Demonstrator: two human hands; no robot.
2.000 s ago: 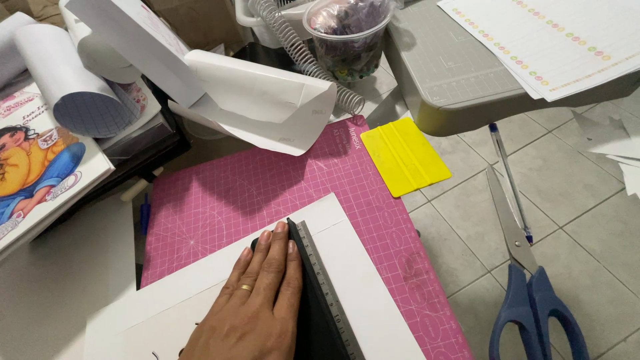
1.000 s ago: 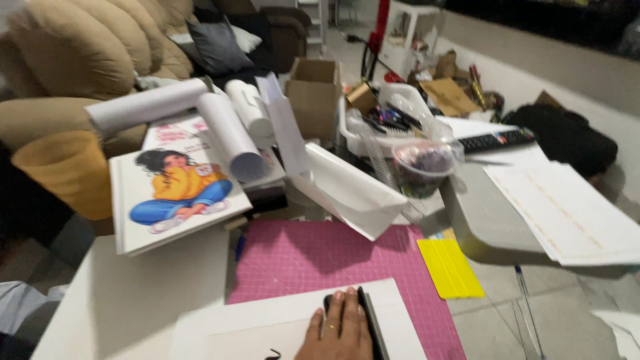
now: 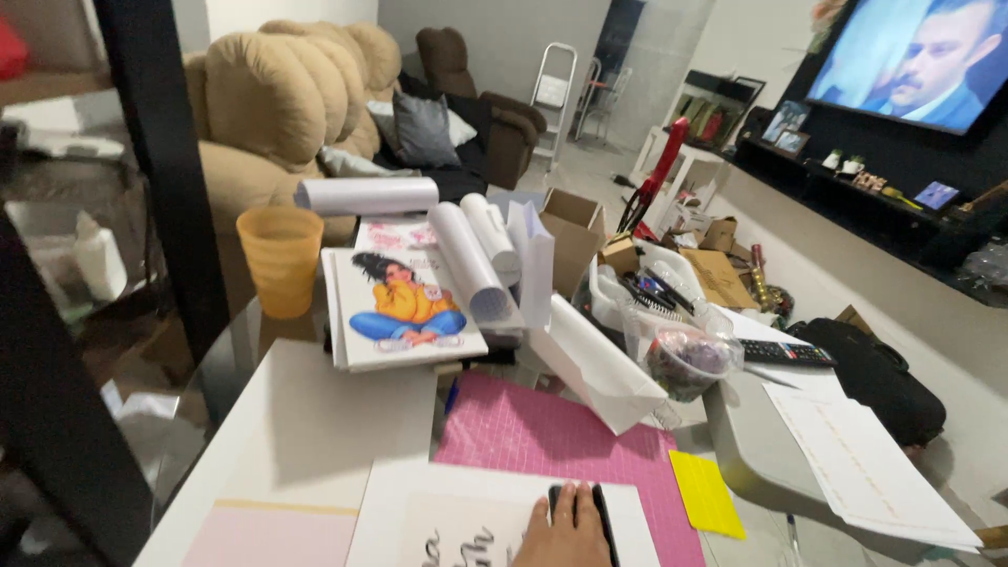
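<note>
My left hand (image 3: pixel 565 531) is at the bottom centre, its fingers pressed together on a dark-backed ruler (image 3: pixel 602 513). Under the ruler lies a white sheet (image 3: pixel 453 477) with black lettering, partly over a pink gridded cutting mat (image 3: pixel 543 425). A yellow flat scraper (image 3: pixel 706 494) rests across the mat's right edge. To the left of the hand are a large white board (image 3: pixel 346 409) and a pale pink sheet (image 3: pixel 272 539). A pen (image 3: pixel 792 535) is to the right. My right hand is not in view.
Behind the mat are an illustrated book (image 3: pixel 409 303), paper rolls (image 3: pixel 472 264), an orange cup (image 3: pixel 279 260), a folded white sheet (image 3: pixel 594 366) and a plastic tub (image 3: pixel 689 358). A grey surface (image 3: pixel 748 441) with printed sheets (image 3: pixel 866 465) and a remote control (image 3: pixel 787 352) stands right.
The view has swung up, bringing in the sofa, shelf and television. The left hand stays on the ruler. The blue-handled scissors seen at the right two seconds ago are out of frame.
</note>
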